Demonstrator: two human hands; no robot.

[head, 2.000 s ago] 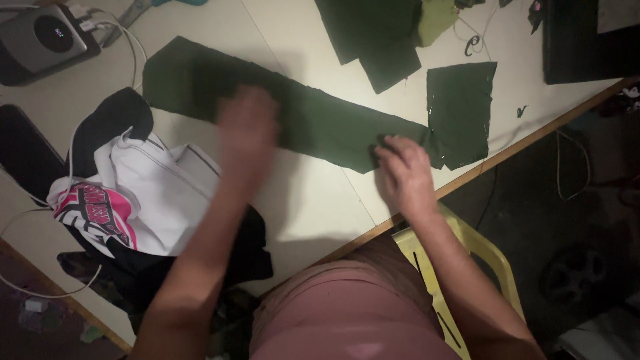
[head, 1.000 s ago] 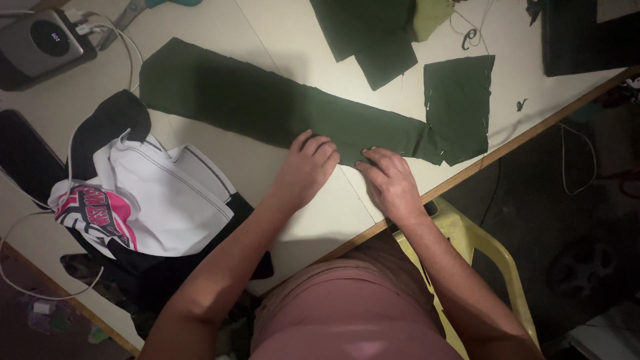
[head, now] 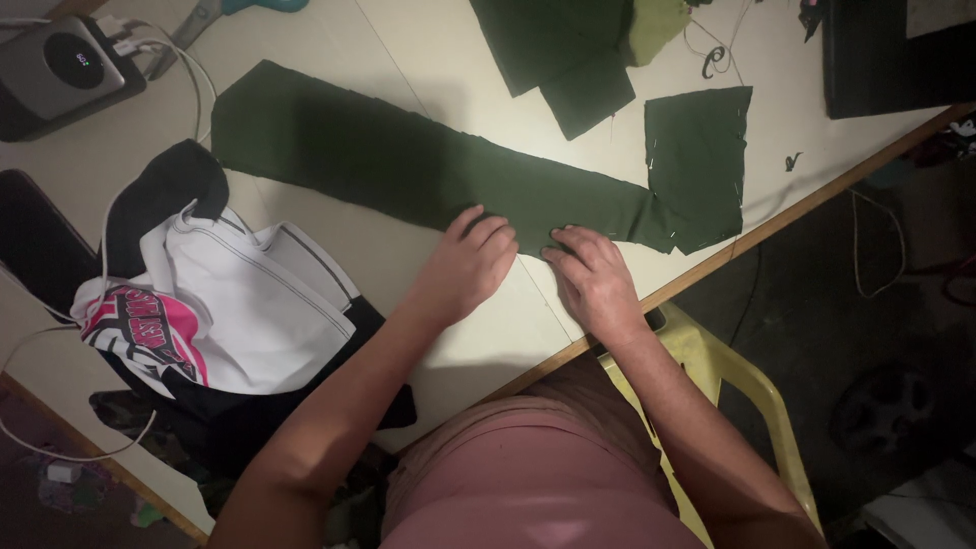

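A long dark green fabric strip (head: 427,160) lies slantwise across the table, its right end meeting a squarish green fabric piece (head: 698,164) with pins along its edges. My left hand (head: 476,263) rests with bent fingers on the strip's lower edge. Just right of it, my right hand (head: 595,278) has thumb and fingertips at the same edge; whether cloth is pinched between them cannot be told. More dark green fabric (head: 572,61) lies beyond the strip, beside a light green scrap (head: 657,30).
At left are a white, black and pink garment (head: 252,305), a power bank (head: 61,72) with cables, a dark phone-like object (head: 46,236) and scissors (head: 194,30). A black object (head: 884,65) sits at top right. A yellow plastic chair (head: 732,366) stands by the wooden table edge (head: 823,194).
My left hand has come right and down from the middle of the strip to its lower edge near my right hand. My right hand has shifted slightly left along the edge.
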